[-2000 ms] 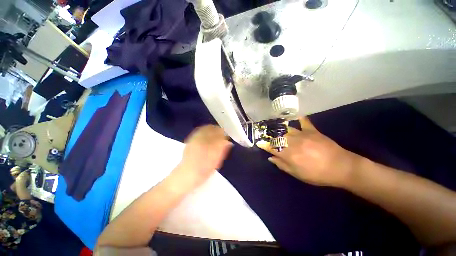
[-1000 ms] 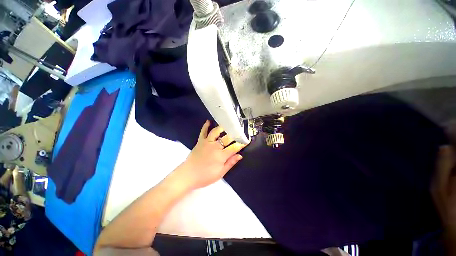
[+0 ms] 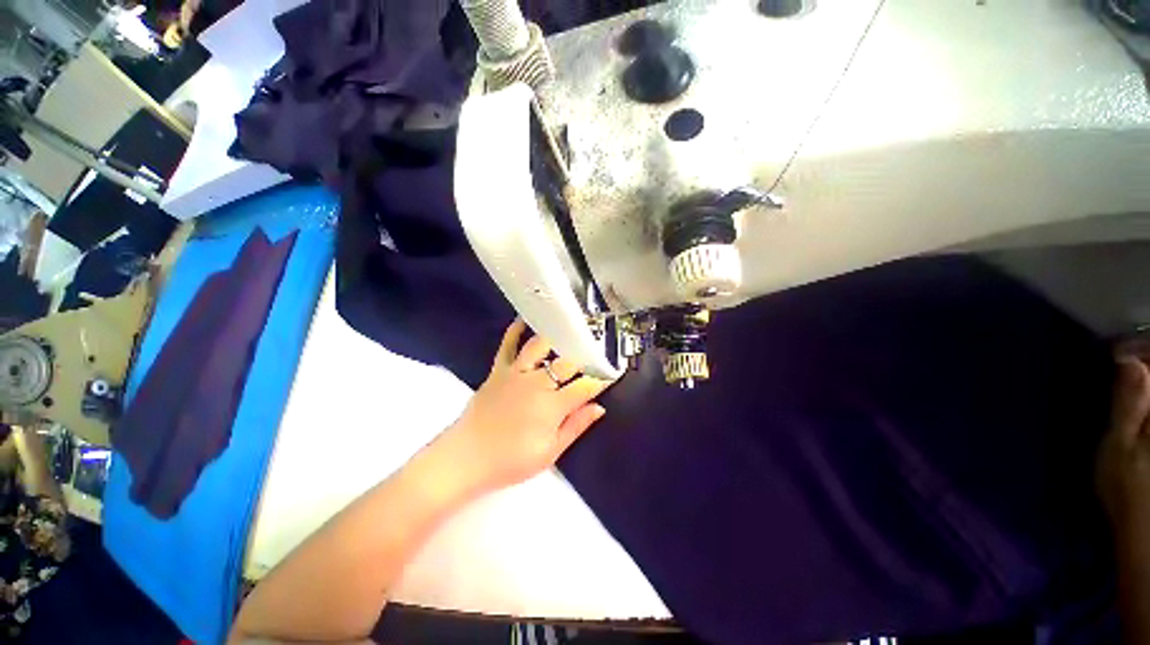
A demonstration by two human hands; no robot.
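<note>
A large dark navy-purple garment piece [image 3: 807, 466] spreads over the machine bed, from behind the needle area down to the near edge. My left hand [image 3: 530, 397], with a ring on one finger, lies on the fabric just left of the needle area, fingertips partly behind the pale end cover. My right hand [image 3: 1131, 416] is at the far right edge, partly cut off, at the fabric's right side; its grip is unclear. The off-white sewing machine head [image 3: 883, 151] stands above, with a ribbed tension knob [image 3: 704, 268] and a lower knob [image 3: 687, 367]. The needle is hard to make out.
A long purple cut piece [image 3: 208, 378] lies on a blue board [image 3: 189, 573] at left. A crumpled dark fabric pile [image 3: 366, 76] lies at upper left, partly on a white box [image 3: 208, 170]. Another machine [image 3: 76, 340] and a person's patterned sleeve [image 3: 32, 542] show at far left.
My right hand has moved from beside the needle to the far right edge. My left hand has come to rest on the fabric by the end cover. Folds now show in the right part of the fabric.
</note>
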